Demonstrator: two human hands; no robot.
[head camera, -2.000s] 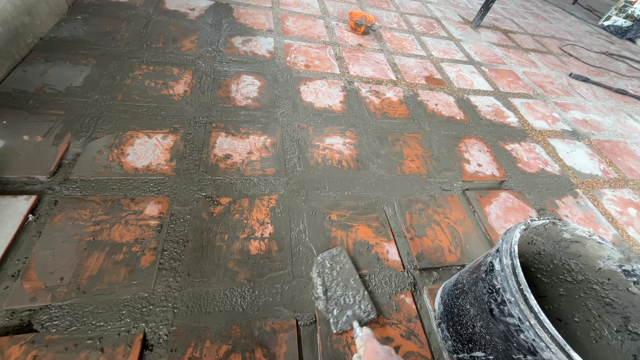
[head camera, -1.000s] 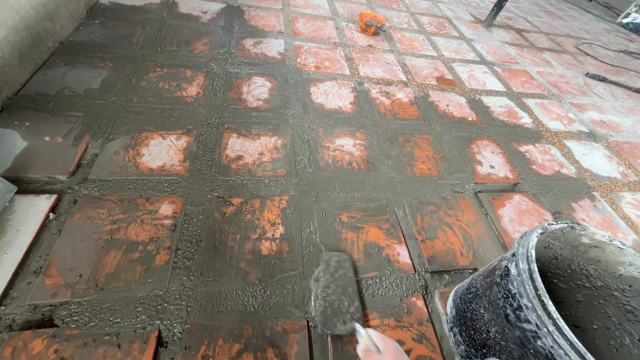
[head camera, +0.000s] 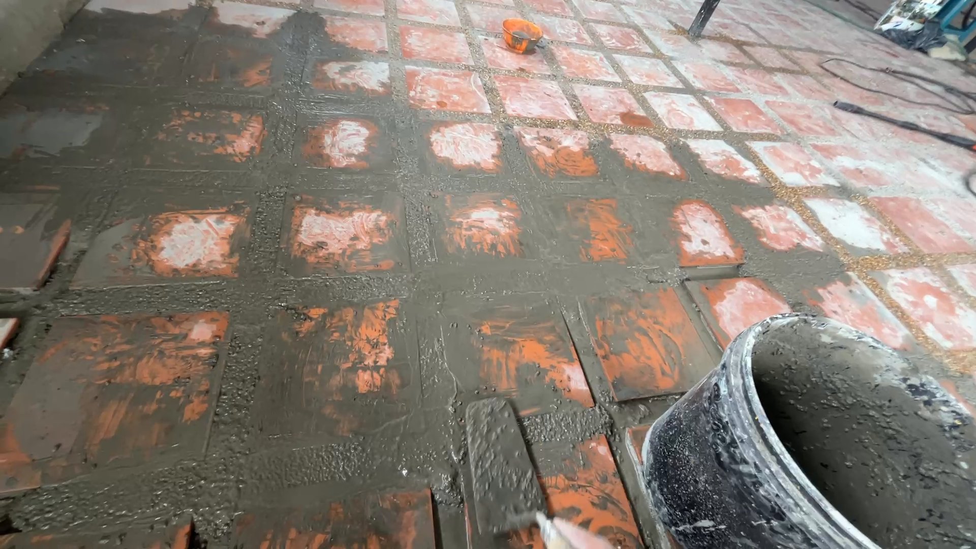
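My right hand (head camera: 579, 535) shows at the bottom edge, blurred, closed on the handle of a trowel. The mortar-coated trowel blade (head camera: 499, 465) lies over the joint beside a smeared terracotta tile (head camera: 583, 488). Wet grey mortar (head camera: 320, 461) fills many joints and coats much of the nearby tile faces. Right of my hand stands a black bucket (head camera: 717, 457), its rim caked and its inside coated with grey mortar. My left hand is out of view.
An orange plastic bowl (head camera: 522, 35) sits on the farther tiles. Beyond are a dark post (head camera: 703, 17), a black hose or cable (head camera: 903, 122) and bags (head camera: 911, 27) at the upper right. A wall (head camera: 30, 34) borders the upper left. Some near tiles stand with raised edges.
The trowel in my right hand has moved across the tile joint near the bucket, and its blade has turned slightly. The bucket and orange bowl have stayed in place on the floor.
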